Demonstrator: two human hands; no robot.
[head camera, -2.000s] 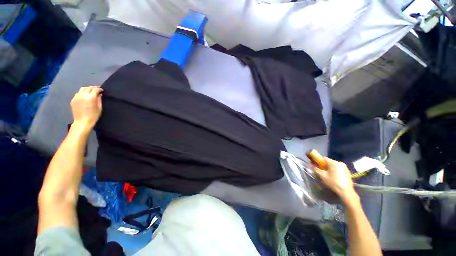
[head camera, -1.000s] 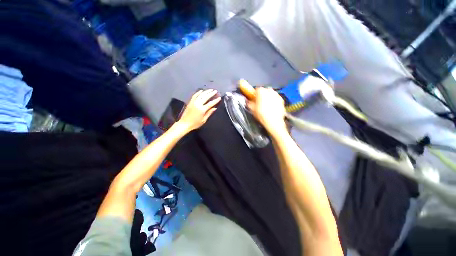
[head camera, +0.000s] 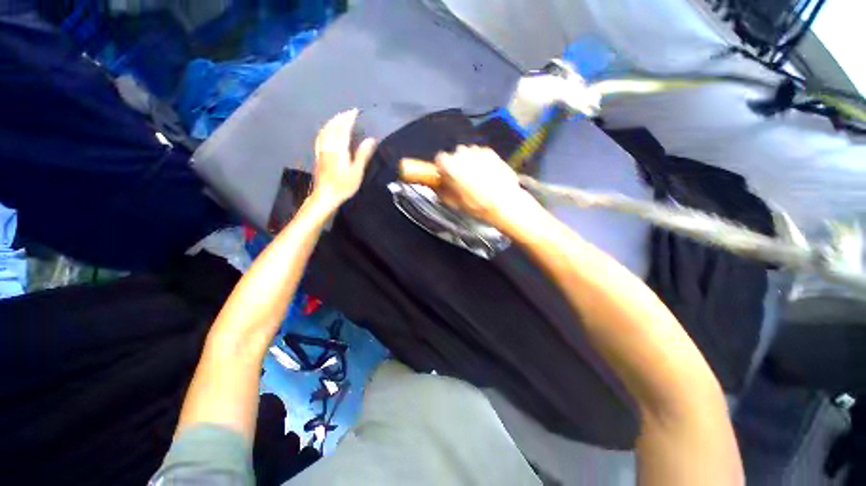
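Observation:
A black garment (head camera: 475, 304) lies spread over the grey padded ironing table (head camera: 275, 123). My right hand (head camera: 475, 180) is closed around the orange-brown handle of the steam iron (head camera: 446, 223), whose silver body is on the garment near its left end. My left hand (head camera: 339, 161) is at the garment's left edge, fingers apart, with nothing seen in it. The pale steam hose (head camera: 665, 216) runs right from the iron, over the table. A white wrapped lump (head camera: 551, 92) on the yellow-green line hangs above the blue bar (head camera: 589, 59).
A second black garment (head camera: 712, 275) lies at the table's right. A dark phone-like rectangle (head camera: 290, 197) is at the table's left edge, partly behind my left forearm. Dark blue and black cloth fills the left side. White cloth (head camera: 617, 33) hangs behind. Blue plastic (head camera: 237, 85) is beyond the table's left edge.
The view has swung toward the table's left end. The iron has moved from the garment's right end to its left part. My left hand has let go of the garment's edge and opened.

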